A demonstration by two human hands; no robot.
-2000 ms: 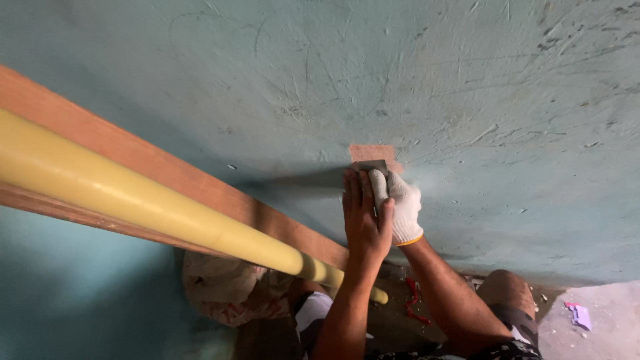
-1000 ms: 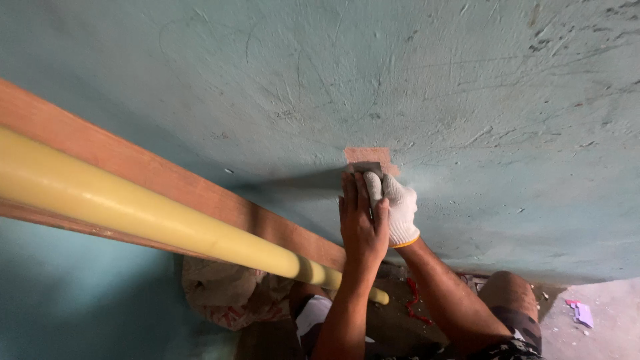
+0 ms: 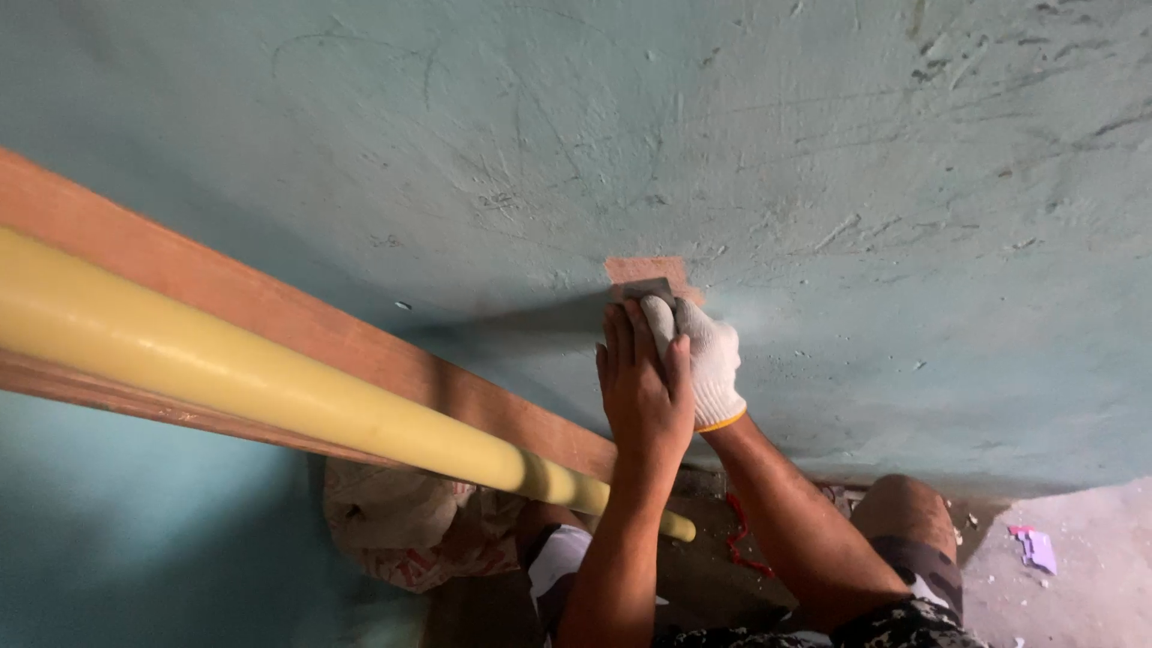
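My right hand, in a white knit glove with a yellow cuff edge, grips a flat grey scraper blade whose handle is hidden by the hands. The blade lies against the blue-green painted wall, over the lower part of a bare reddish-tan patch. My left hand, ungloved, lies with its fingers together beside the gloved thumb, its fingertips at the near edge of the blade. What its palm touches is hidden.
A yellow pipe runs diagonally from the left along a reddish-brown wooden board. Below are a crumpled sack, a red cord-like item and paint chips on the floor. A purple scrap lies at the lower right, near my knee.
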